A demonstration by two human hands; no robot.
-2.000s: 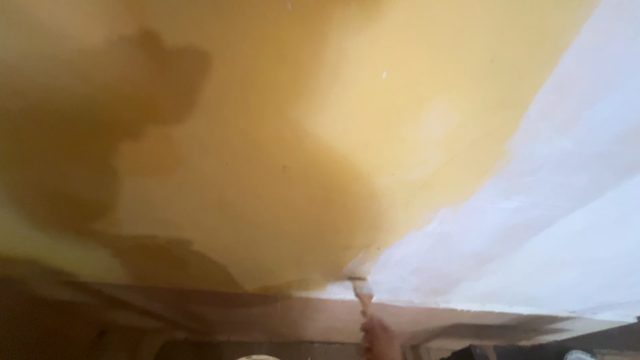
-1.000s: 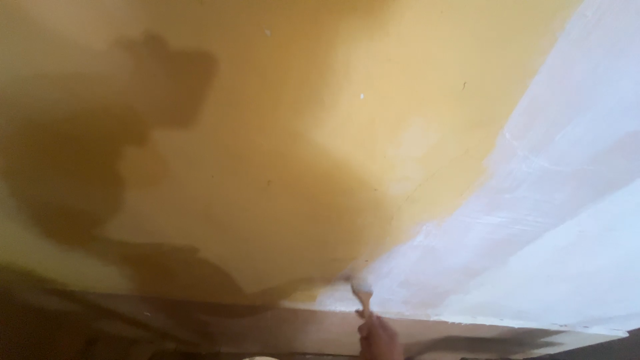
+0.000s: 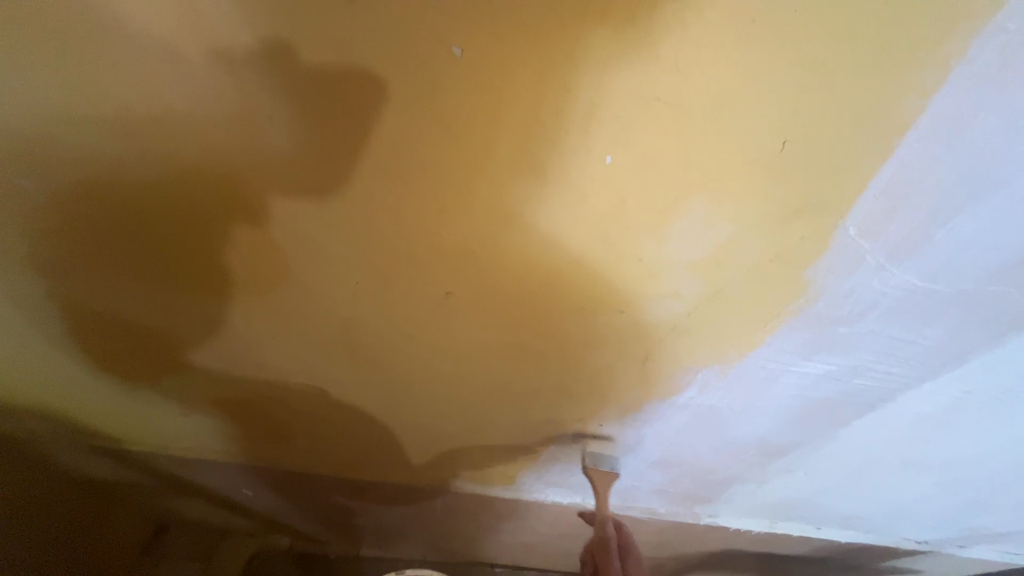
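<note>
Low in the head view, right of centre, my right hand [image 3: 610,548] grips the wooden handle of a flat paintbrush [image 3: 602,468]. The brush points up, its bristles against the yellow painted surface [image 3: 480,240] where yellow meets white. A band of white paint [image 3: 864,360] runs from the brush to the upper right, streaky along its yellow side. My left hand is out of view.
A brownish strip [image 3: 512,528] borders the painted surface along the bottom. The pale rounded rim of an object [image 3: 414,572] shows at the bottom edge. Shadows of a person and an arm fall across the yellow. The lower left is dark.
White paint now reaches farther left along the lower border than two seconds ago. My right hand still holds the brush near the edge of the yellow.
</note>
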